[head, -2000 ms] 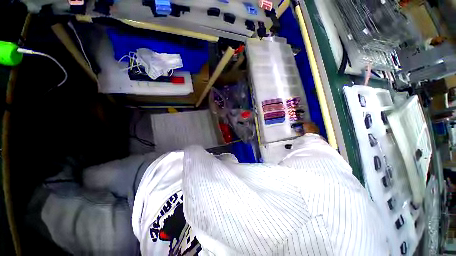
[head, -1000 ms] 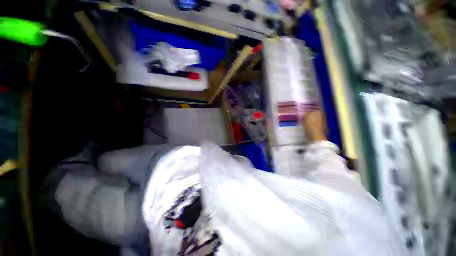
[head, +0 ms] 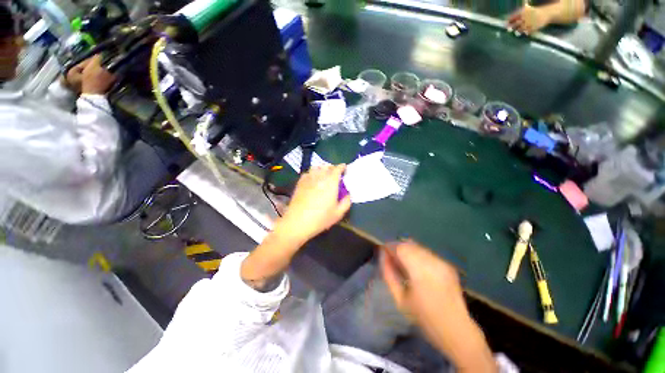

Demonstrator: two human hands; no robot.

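Note:
My left hand (head: 313,202) is at the near edge of the green bench, its fingers closed on a small purple piece (head: 343,187); most of the piece is hidden by the fingers. My right hand (head: 426,283) is to its right, over the bench's front edge, with fingers curled and blurred. I cannot tell whether it holds anything. A white paper piece (head: 370,178) lies just beyond my left hand, on a clear dotted sheet (head: 402,173). A watch with a purple strap (head: 388,131) lies behind the paper.
Clear round cups (head: 435,92) stand along the back. A yellow-handled brush (head: 519,251) and a yellow-and-black tool (head: 542,284) lie at right, near pens (head: 620,269). A black box-like unit (head: 240,80) stands at left. Another person's sleeve (head: 98,156) and a hand (head: 543,16) show.
The view has swung from the side racks and trays to the green bench. Both my hands are now in view; earlier one hand was at a long white tray with purple and blue pieces.

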